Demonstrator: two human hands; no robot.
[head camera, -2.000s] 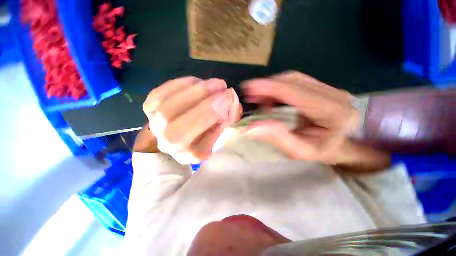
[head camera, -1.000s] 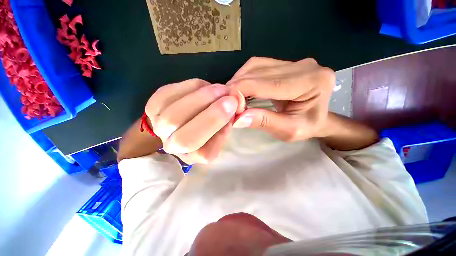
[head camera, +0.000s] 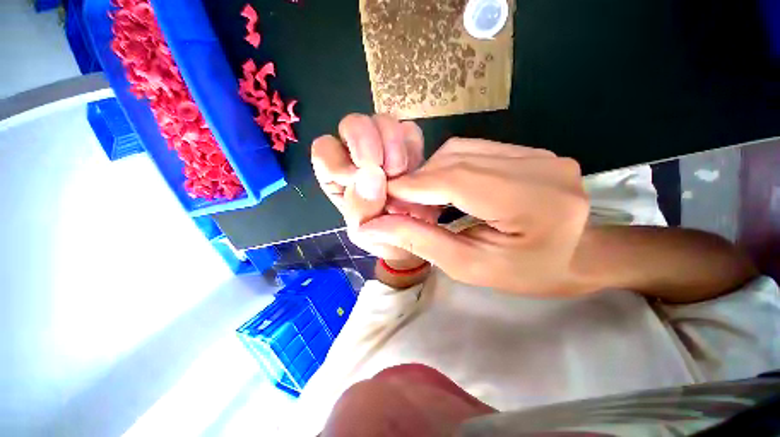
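My left hand (head camera: 368, 175), with a red cord bracelet at the wrist, is curled in front of the cream-white top. My right hand (head camera: 509, 213) meets it from the right, its fingertips touching the left fingers. A small pinkish-red part (head camera: 412, 207) shows between the two hands, mostly hidden by fingers, so its exact shape cannot be told. Beyond the hands lies a brown cardboard pad (head camera: 428, 72) covered in dark ring marks. A round white dish (head camera: 485, 17) sits on its upper right.
A blue bin (head camera: 209, 90) of red pieces (head camera: 175, 115) stands at the left. Loose curved red pieces (head camera: 272, 109) lie beside it on the dark bench top (head camera: 616, 94). Blue crates (head camera: 299, 329) are on the floor at lower left. The bench's front edge runs just beyond my wrists.
The view has swung, so the bench and bins sit further right. Against the earlier views, my right hand now overlaps my left more, and the part between them is more hidden.
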